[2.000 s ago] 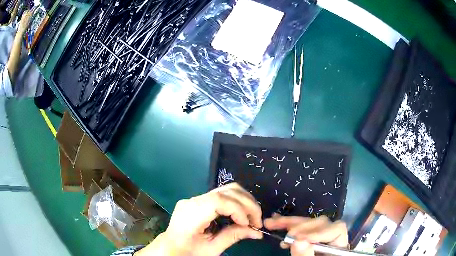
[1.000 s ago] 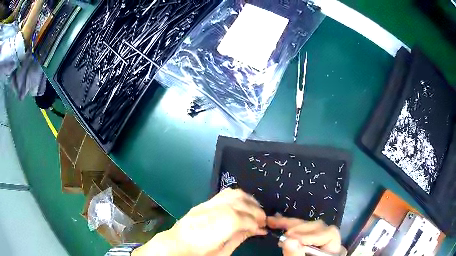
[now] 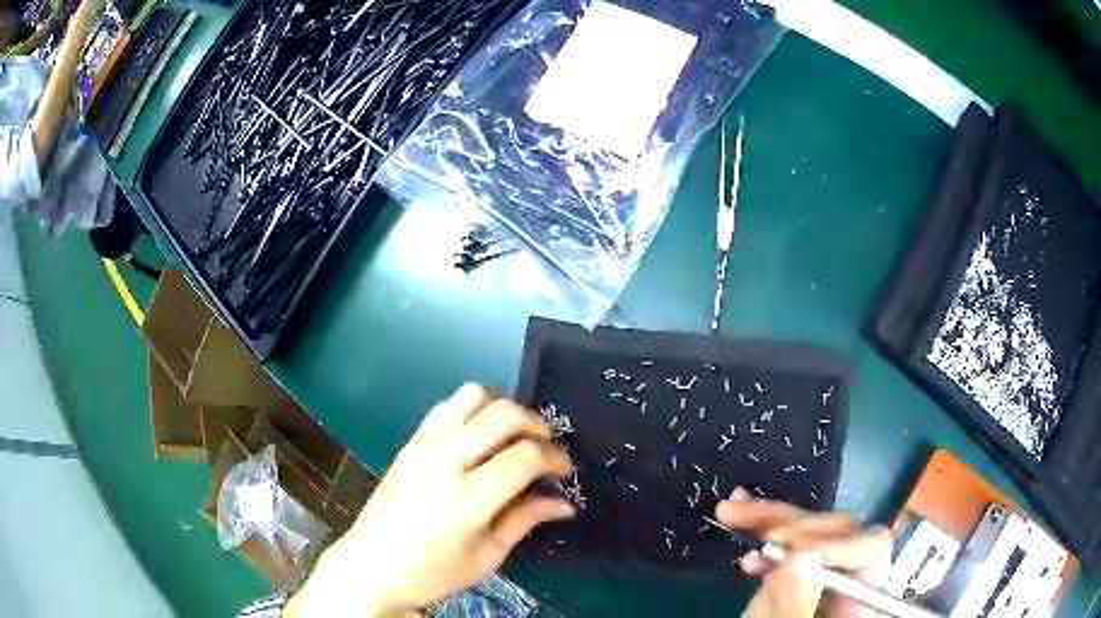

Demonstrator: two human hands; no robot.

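The black work tray (image 3: 688,347) lies in front of me, with small silvery pins (image 3: 728,437) scattered inside and a denser pile (image 3: 555,420) at its left edge. My left hand (image 3: 465,495) is over the tray's left side, beside the pile, with its fingertips curled down; whether it holds a pin cannot be seen. My right hand (image 3: 803,553) holds the slim silver-white pen-like tool (image 3: 851,587) over the tray's lower right part, its fine dark tip pointing left, close to the pins.
Tweezers (image 3: 724,229) lie behind the tray. A clear plastic bag (image 3: 543,169) and a large tray of long dark parts (image 3: 229,284) are at the upper left. A bulk tray (image 3: 912,302) and an orange-brown fixture (image 3: 954,489) are at right. Cardboard boxes (image 3: 181,350) and another person's arm (image 3: 60,97) are at left.
My hands were together at the tray's lower edge and have moved apart. My left hand has moved left to the pile; my right hand has moved right with the tool.
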